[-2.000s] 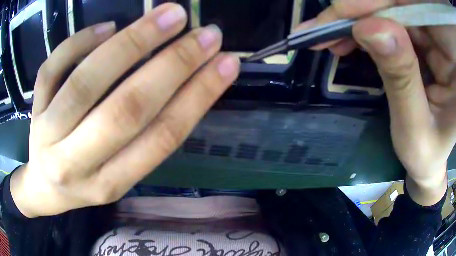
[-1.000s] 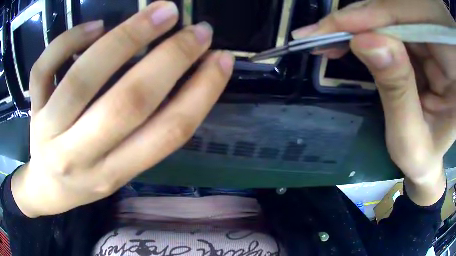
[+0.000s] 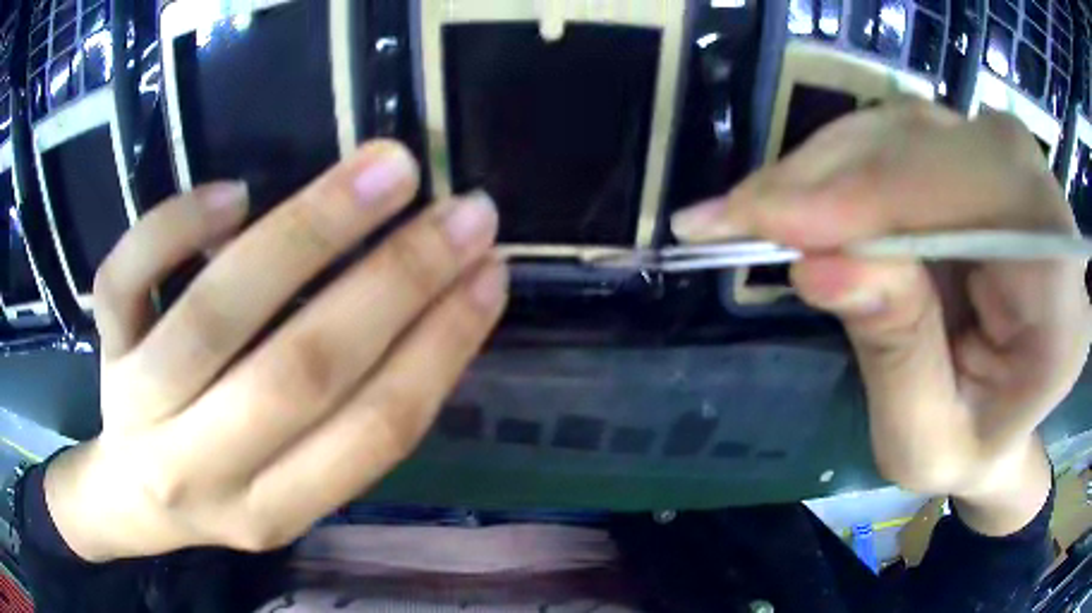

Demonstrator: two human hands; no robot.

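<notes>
My right hand holds tweezers with a whitish grip. The blurred tips touch or hover at the lower rim of the middle phone housing, which has a pale cream rim around a dark window. I cannot tell whether a strip is at the tips. My left hand lies palm down over the housings, fingers spread a little, fingertips at the lower left corner of the middle housing. A greyish liner sheet with rows of short black bars lies nearer me, partly under my left hand.
More housings stand in the glossy black tray, left and right. The green bench edge curves in front of my body. A cardboard box and a blue item are at the lower right.
The tray, sheet and both hands sit lower in the picture, showing more of the housings. The tweezers now lie nearly level, still at the lower rim of the middle housing.
</notes>
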